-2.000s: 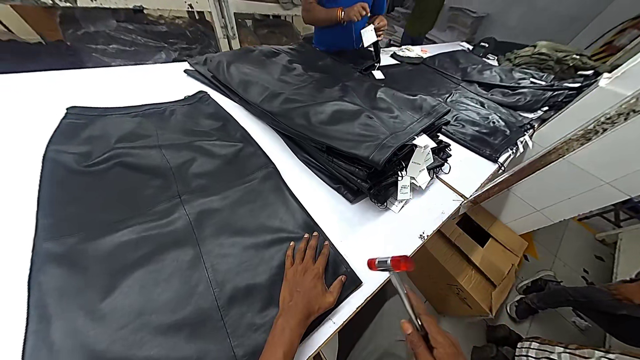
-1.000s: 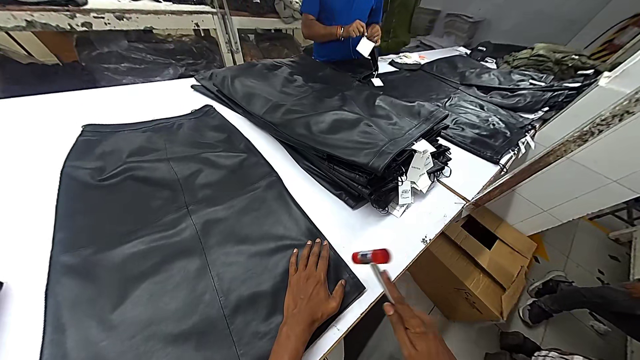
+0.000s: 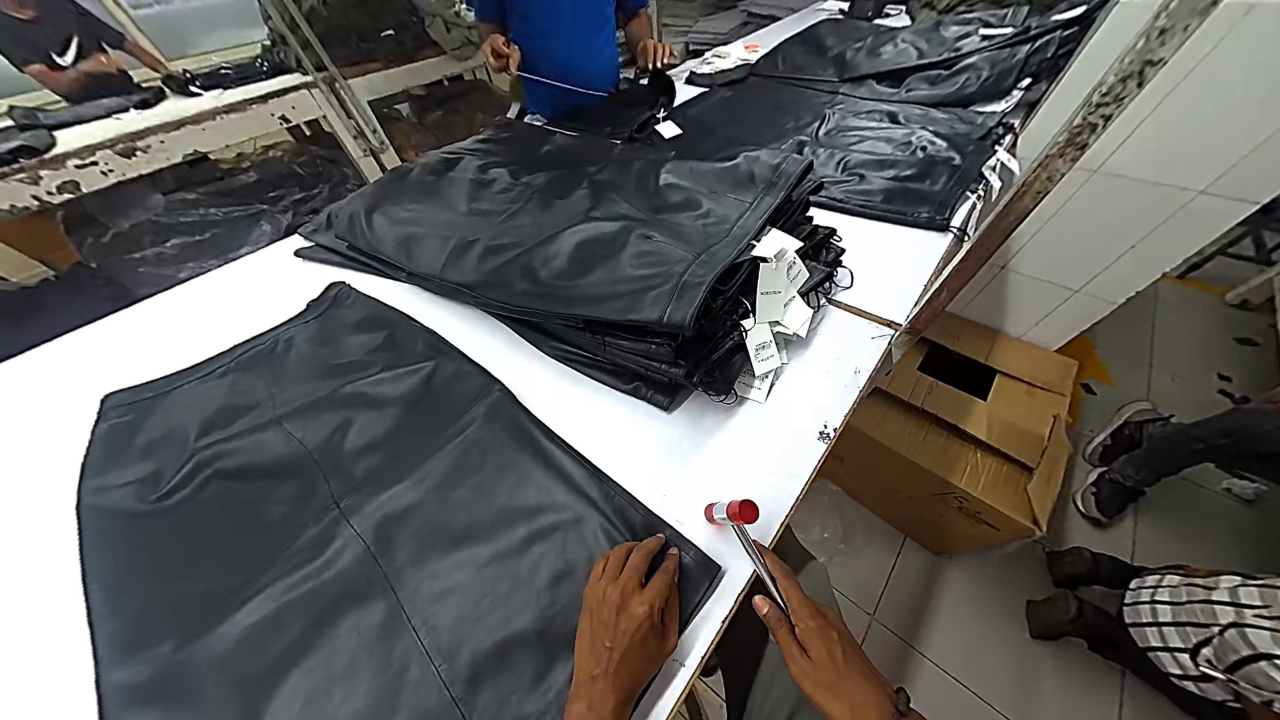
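A black leather skirt (image 3: 330,500) lies flat on the white table, its waistband toward the far left. My left hand (image 3: 628,615) rests on its near right corner, fingers curled and pressed on the hem, holding nothing that I can see. My right hand (image 3: 815,635), just past the table edge, grips the metal handle of a mallet (image 3: 735,513) with red faces; its head is over the table's edge strip, a little beyond the skirt's corner. Behind the skirt, a stack of black leather skirts (image 3: 570,230) carries white hang tags (image 3: 770,310) at its right end.
An opened cardboard box (image 3: 940,450) stands on the tiled floor by the table's right edge. Across the table a person in a blue shirt (image 3: 565,50) handles a string and tagged black item. More black garments (image 3: 870,140) lie farther back. Other people's legs (image 3: 1190,450) are at the right.
My left hand's fingers, spread flat on the skirt before, are now curled at its corner. My right hand still holds the mallet. The view has shifted, showing more at the upper left.
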